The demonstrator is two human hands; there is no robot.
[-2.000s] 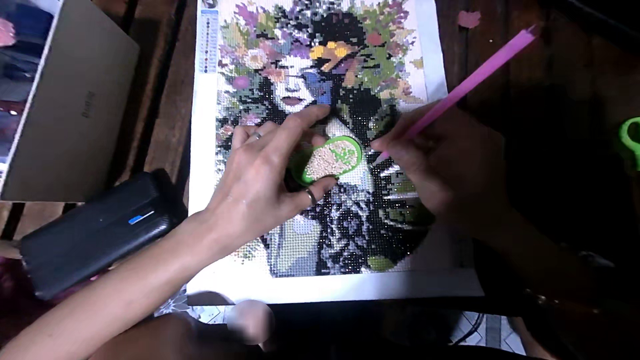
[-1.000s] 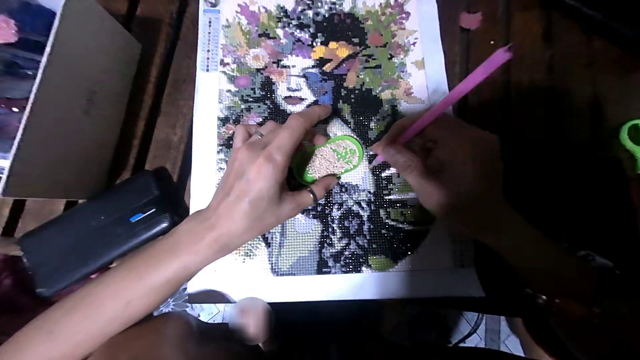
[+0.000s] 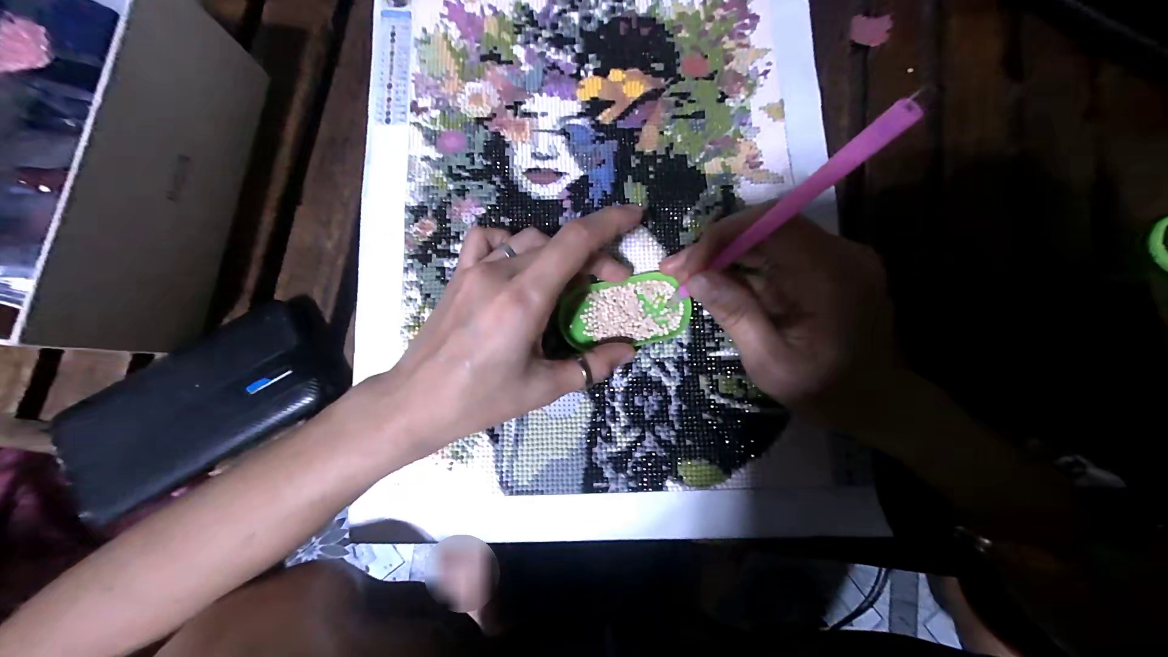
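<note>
A diamond painting canvas (image 3: 547, 456) lies flat, showing a pale face among flowers with a dark body below. Over its middle, my left hand (image 3: 511, 315) holds a small green tray (image 3: 577, 330) of pale beads between thumb and fingers. Rings show on two of its fingers. My right hand (image 3: 785, 301), partly in shadow, grips a pink applicator pen (image 3: 821, 181) near its lower end. The pen's tip is at the right end of the tray, among the beads; whether it touches one cannot be told.
A black power bank (image 3: 201, 411) lies left of the canvas, beneath an open cardboard box (image 3: 155, 182). A pink scrap (image 3: 870, 30) rests on the dark slatted wooden table (image 3: 922, 119) at upper right. Part of a green object (image 3: 1159, 242) shows at the right edge.
The pen tip has moved from the canvas just right of the tray into the tray's right end, with my right hand shifting slightly left. My left hand holds the tray in much the same place.
</note>
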